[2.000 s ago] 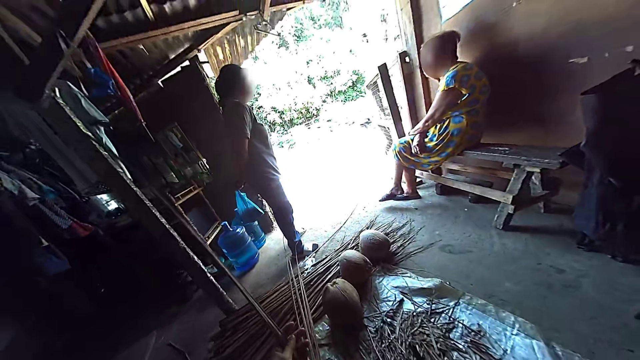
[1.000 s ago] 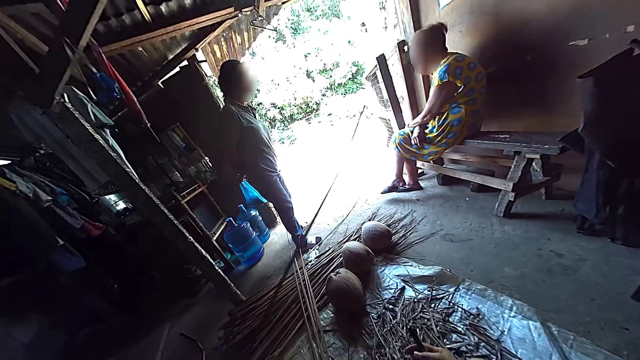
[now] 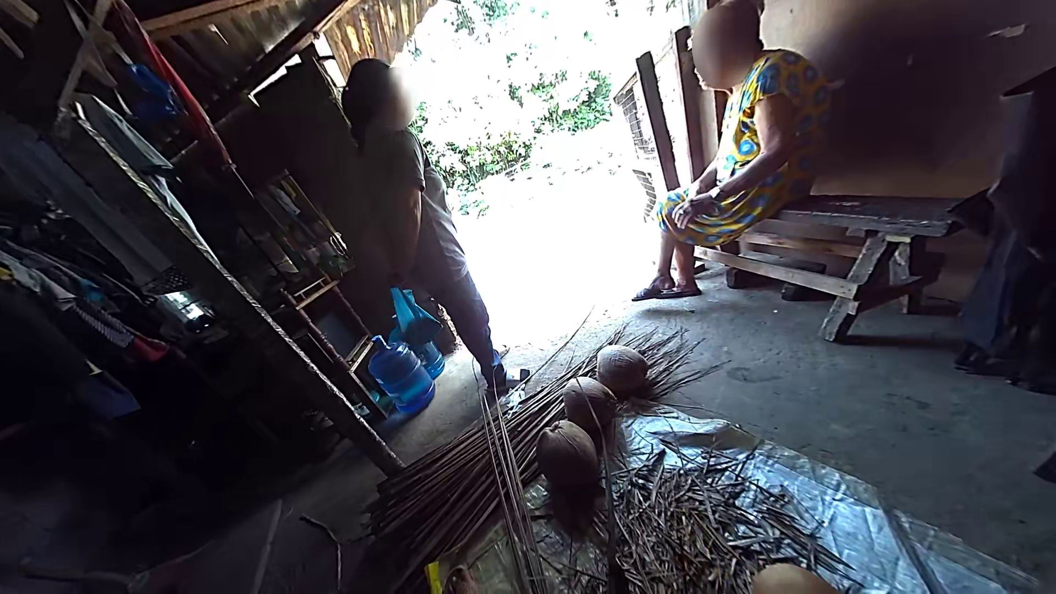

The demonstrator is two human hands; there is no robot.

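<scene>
Several thin palm midribs [image 3: 510, 503] slant up from the bottom edge. Beside their lower ends, a small brown shape [image 3: 459, 581] may be part of my left hand; its grip is hidden. A rounded tan shape [image 3: 792, 579], cut off by the bottom edge, may belong to my right hand, but I cannot tell. A large bundle of midribs [image 3: 462, 474] lies on the floor. Along its right side, three brown coconuts [image 3: 567, 454] sit in a row. Dark leaf shavings [image 3: 701, 516] are heaped on a silvery plastic sheet [image 3: 858, 516].
A standing person [image 3: 429, 214] is at the left of the bright doorway, near blue water jugs [image 3: 402, 375]. Another person [image 3: 759, 140] sits on a wooden bench [image 3: 874, 213] at right. A slanted post [image 3: 256, 309] and hanging clothes [image 3: 66, 305] occupy the left side.
The long strip that reached up across the doorway one second ago no longer extends there. The hand with a dark tool, seen then at the bottom edge, is no longer plainly visible.
</scene>
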